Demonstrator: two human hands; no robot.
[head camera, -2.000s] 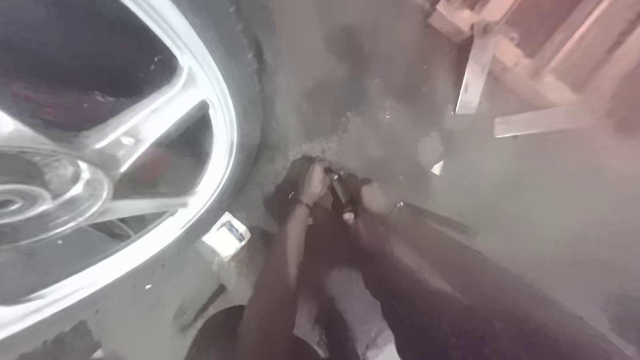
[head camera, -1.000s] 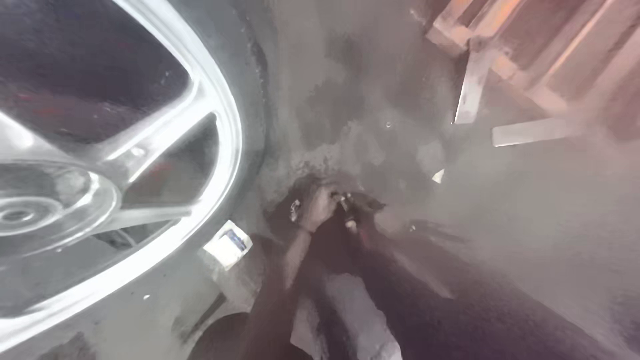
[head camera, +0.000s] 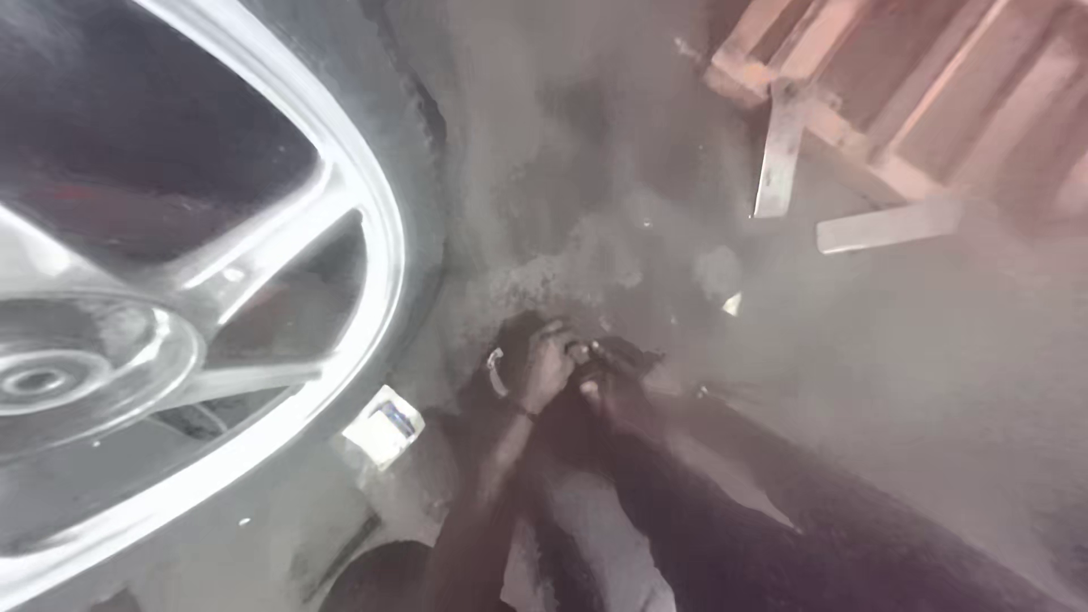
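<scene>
My left hand (head camera: 551, 361), with a thin band at its wrist, is near the floor with its fingers curled. Close at its right is my right hand (head camera: 599, 382), in shadow, its fingers bent toward the left. Something small and dark lies between the fingertips; blur hides what it is and which hand grips it. Just left of my left hand, a curved shiny piece (head camera: 495, 371) shows against a dark patch. A large spoked metal wheel (head camera: 387, 246) with a dark tyre (head camera: 416, 170) fills the left side.
A white packet (head camera: 384, 427) with a blue mark lies beside the tyre. At the upper right is a wooden pallet (head camera: 914, 174), with two flat pale strips (head camera: 780, 161) (head camera: 884, 226) by its edge. A small pale scrap (head camera: 732, 303) lies on the grey floor (head camera: 918, 365).
The dark cylindrical object seen between my hands two seconds ago no longer shows clearly. My hands have drawn closer together.
</scene>
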